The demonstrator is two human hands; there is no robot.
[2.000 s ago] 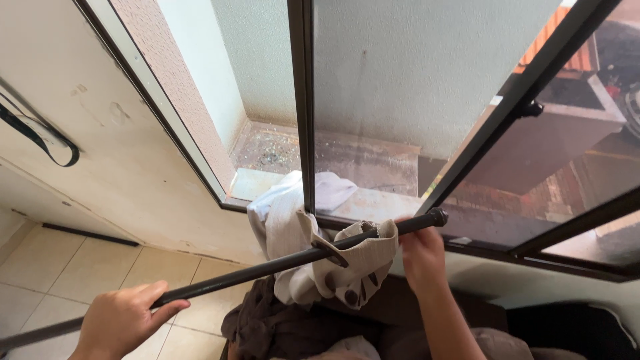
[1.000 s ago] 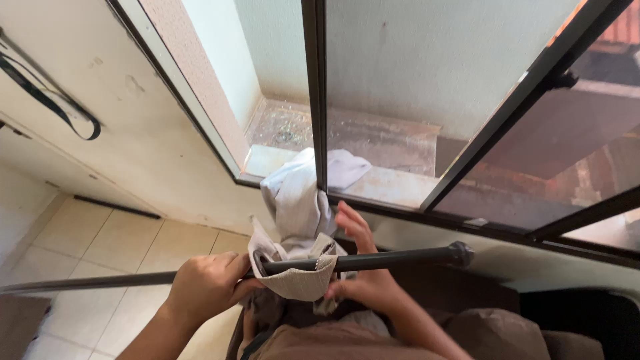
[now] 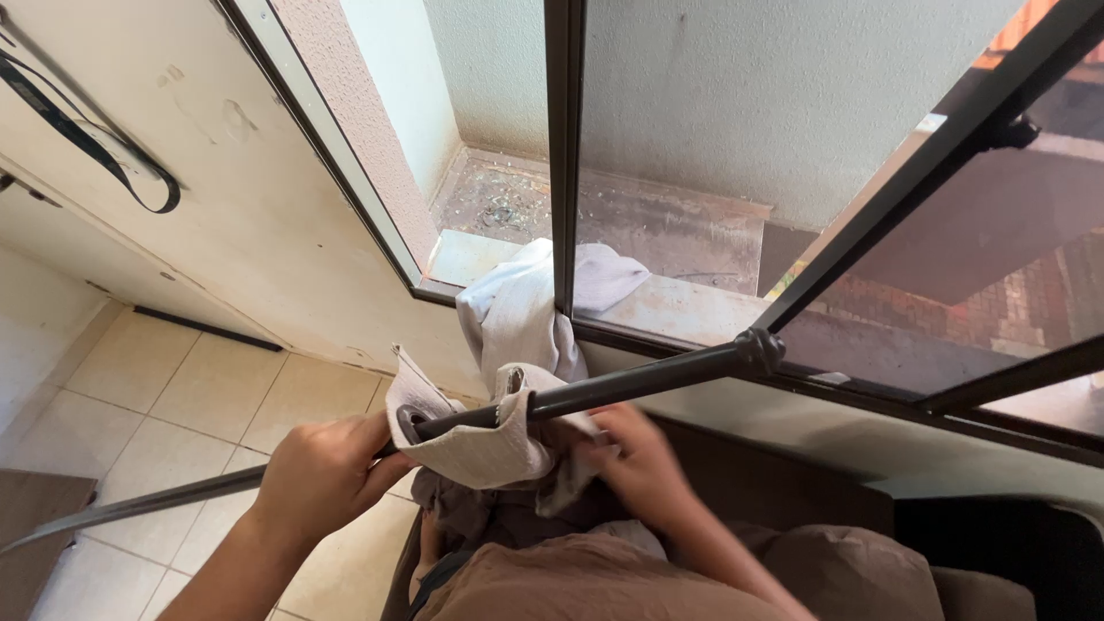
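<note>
A dark metal curtain rod (image 3: 634,379) with a rounded finial crosses in front of me, its finial end up at the right. A light beige grommet curtain (image 3: 483,453) is threaded on it in folds, a metal ring showing near my left hand. The rest of the cloth runs up over the window sill and partly out past the frame. My left hand (image 3: 328,474) is closed round the rod just left of the curtain. Below the rod, on the right, my right hand (image 3: 634,461) pinches the curtain's edge; its fingertips are blurred and partly hidden by cloth.
A dark-framed window (image 3: 565,172) stands ahead, its sill (image 3: 673,310) beneath the glass. A black strap (image 3: 95,147) hangs at the upper left. Tiled floor (image 3: 198,388) lies at the left. Brown cushions (image 3: 849,561) are at the lower right, near a black object (image 3: 1000,552).
My left hand has moved right along the rod to the curtain. My right hand has left the finial end and moved down to the cloth. The curtain sits farther from the finial.
</note>
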